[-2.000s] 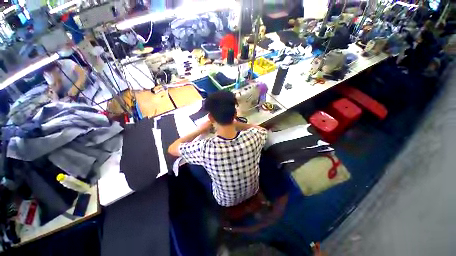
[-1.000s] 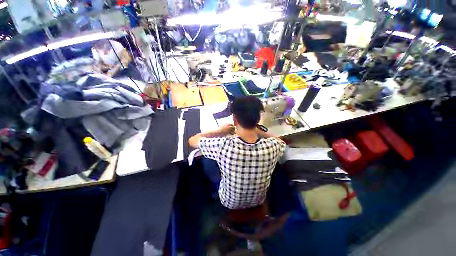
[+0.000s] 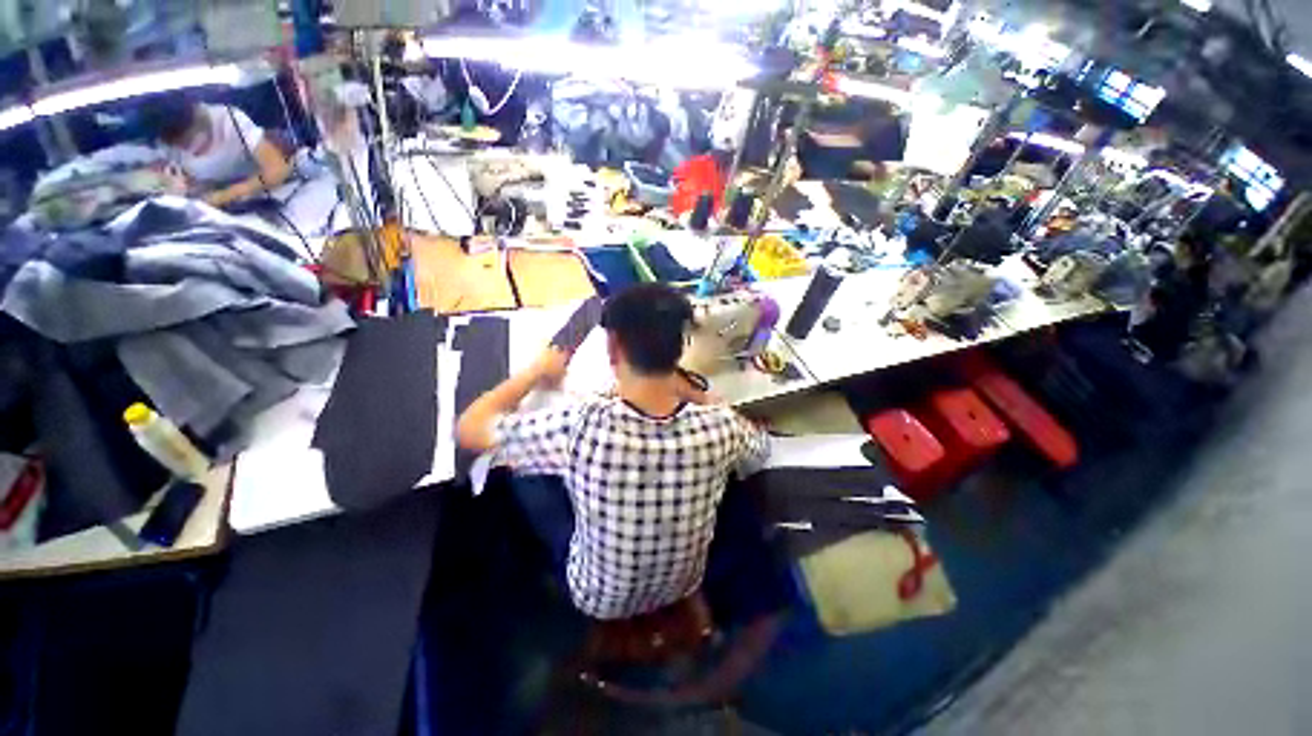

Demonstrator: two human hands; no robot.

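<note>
Neither of my hands is in view. A seated person in a checked shirt point(image 3: 655, 496) is in front of me, seen from behind and above. Dark cut panels lie on the white table point(image 3: 274, 475): a large one point(image 3: 381, 410) and a narrower one point(image 3: 482, 360) to the person's left. The person's left hand point(image 3: 547, 364) is at a small dark piece point(image 3: 579, 325). The person's right hand is hidden by the body. A pale sewing machine point(image 3: 727, 328) stands right of the head. A long dark fabric point(image 3: 310, 618) hangs below the table edge.
A side stack of black and white pieces point(image 3: 827, 496) lies right of the person on a beige board point(image 3: 871, 590) with a red loop point(image 3: 912, 565). Red stools point(image 3: 907, 440) stand beyond. A grey garment pile point(image 3: 216, 324), yellow-capped bottle point(image 3: 166, 439) and dark rectangle point(image 3: 173, 512) are at left.
The camera view has shifted, so the scene sits further left than one second ago. The person's left hand has moved left, away from the machine, to the small dark piece.
</note>
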